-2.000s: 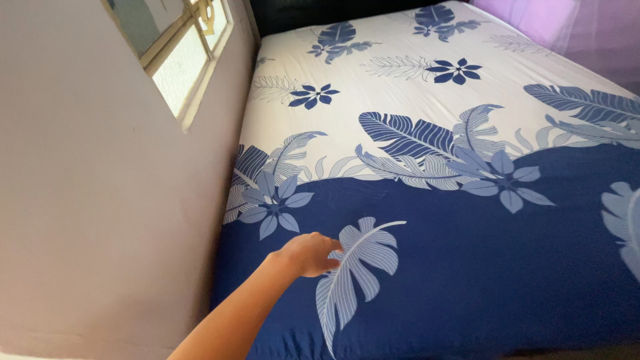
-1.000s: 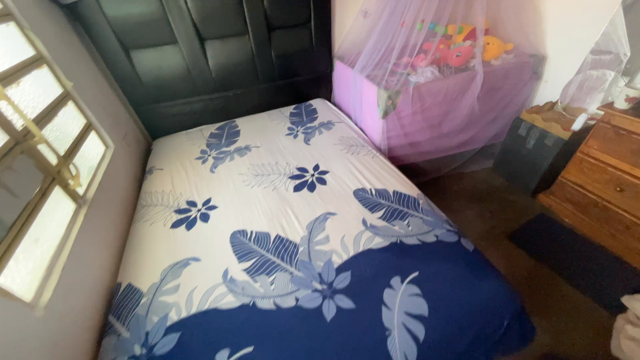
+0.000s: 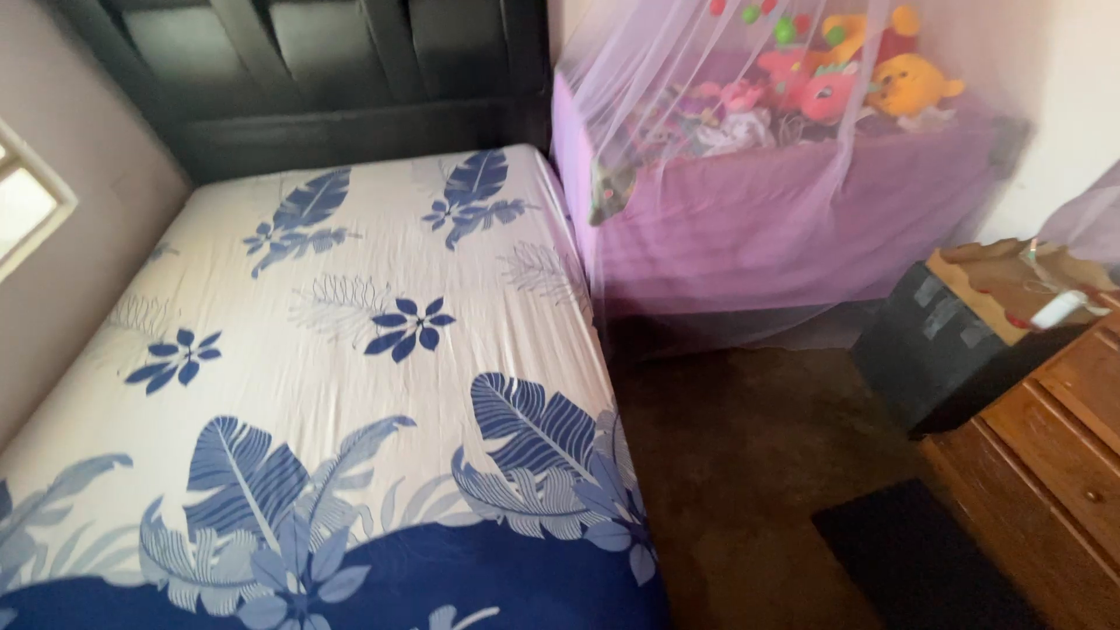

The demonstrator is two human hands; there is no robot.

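Observation:
Neither of my hands shows in the head view now. A bed with a fitted sheet [image 3: 332, 394] fills the left and middle of the view; the sheet is white with blue leaves and flowers, and dark blue at the near end. It lies spread over the mattress with faint wrinkles. A black padded headboard [image 3: 350, 70] stands at the far end of the bed.
Right of the bed is a purple crib [image 3: 744, 236] under a mosquito net, with plush toys [image 3: 827, 92] inside. A black box [image 3: 927, 341], a wooden chest of drawers [image 3: 1041, 446] and a dark mat [image 3: 927, 560] are at the right. A wall with a window [image 3: 31, 210] borders the left.
A hand on the dark blue part of the sheet two seconds ago is out of view now. The view has swung up and right, bringing in the headboard, crib and drawers.

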